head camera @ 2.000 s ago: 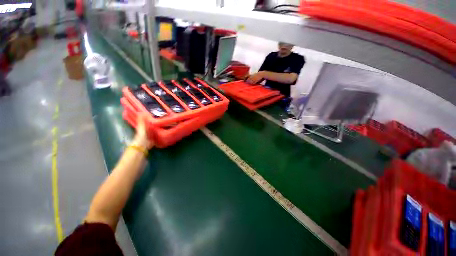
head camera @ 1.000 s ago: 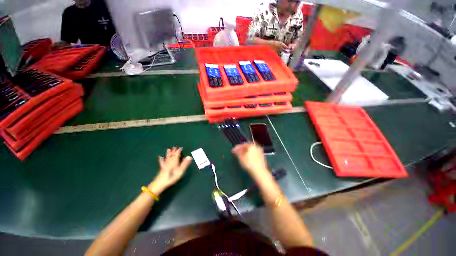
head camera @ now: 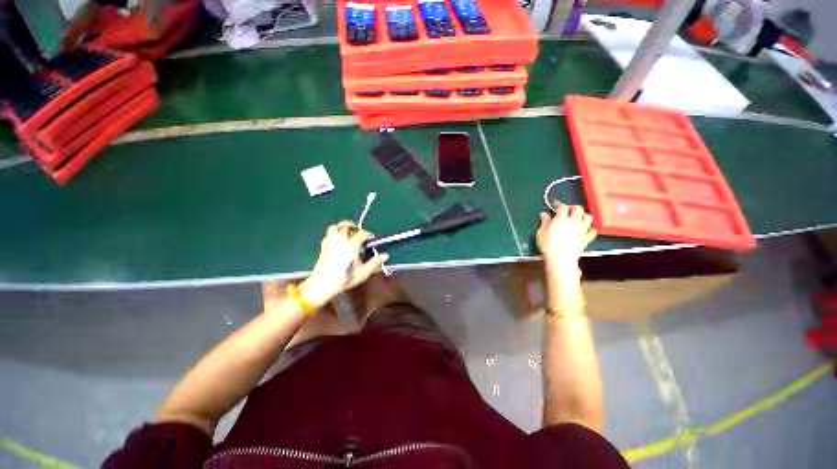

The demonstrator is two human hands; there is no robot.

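Observation:
My left hand [head camera: 344, 258] is closed at the bench's front edge around a thin white cable [head camera: 368, 209], which shows above and below the fingers. A dark bar tool with a pale end [head camera: 451, 218] lies against that hand, pointing right. My right hand [head camera: 566, 234] is palm down at the left edge of a red tray [head camera: 653, 169] with bare pockets, over the lower end of a white cord loop [head camera: 549, 190]. Whether its fingers grip the cord is hidden. A dark smartphone [head camera: 454, 159] and a black-rectangle sheet [head camera: 395, 158] lie ahead.
A stack of red trays [head camera: 439, 57] with keypad phones stands at the back centre. Another red tray stack [head camera: 87, 108] is at the left. A white card [head camera: 318, 180] lies left of centre. A grey post [head camera: 653, 55] and white board [head camera: 688, 78] are at the back right.
The view has tilted down. My left hand has moved from beside the white card to the cable and tool. My right hand has left the black sheet for the red tray's edge.

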